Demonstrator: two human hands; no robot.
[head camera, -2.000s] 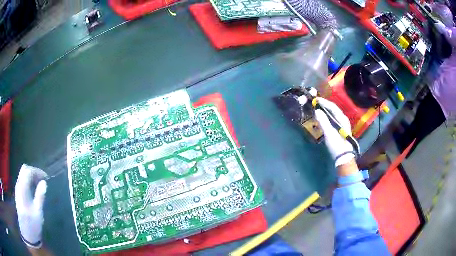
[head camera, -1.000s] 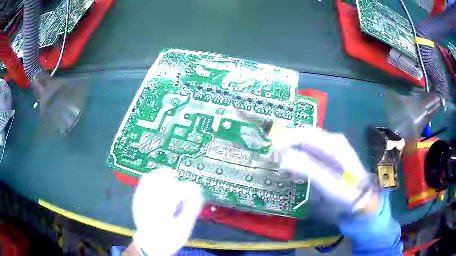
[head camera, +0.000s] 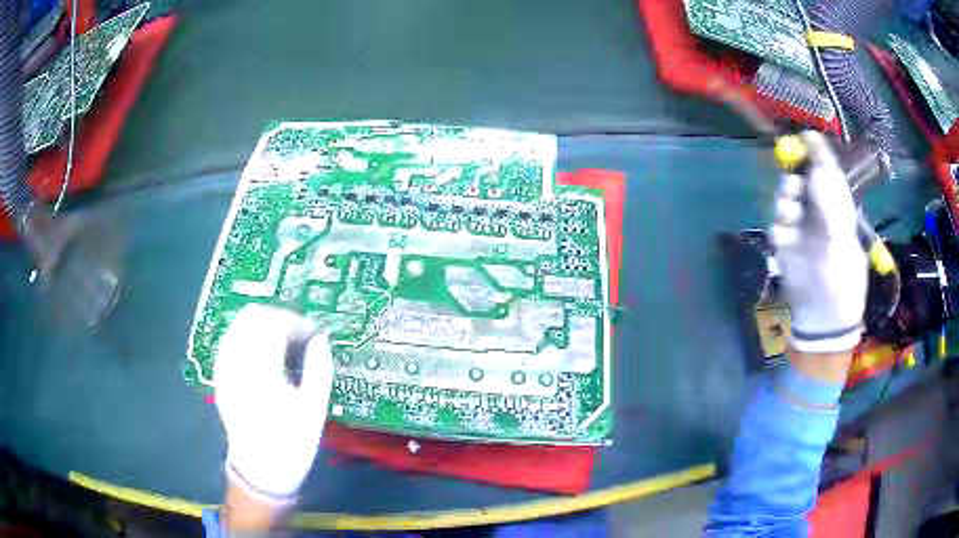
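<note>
A large green circuit board (head camera: 421, 284) lies solder side up on a red pallet (head camera: 526, 466) in front of me. My left hand (head camera: 273, 394), in a white glove, is over the board's lower left part; its fingers are blurred and I cannot see whether it holds solder wire. My right hand (head camera: 820, 247), gloved, is raised right of the board, closed on a soldering iron with a yellow band (head camera: 789, 150). The iron's tip is blurred and points up and left, away from the board.
The iron stand with its brass-coloured tray (head camera: 771, 329) is by my right wrist, with a black spool (head camera: 917, 284) beside it. A clear fume funnel (head camera: 84, 278) hangs at left. Other boards on red pallets lie at upper left and upper right. Yellow tape (head camera: 421, 517) edges the bench.
My right hand has moved from over the board to the right, up beside the stand, with the iron. My left hand is slightly higher over the board. The view has shifted.
</note>
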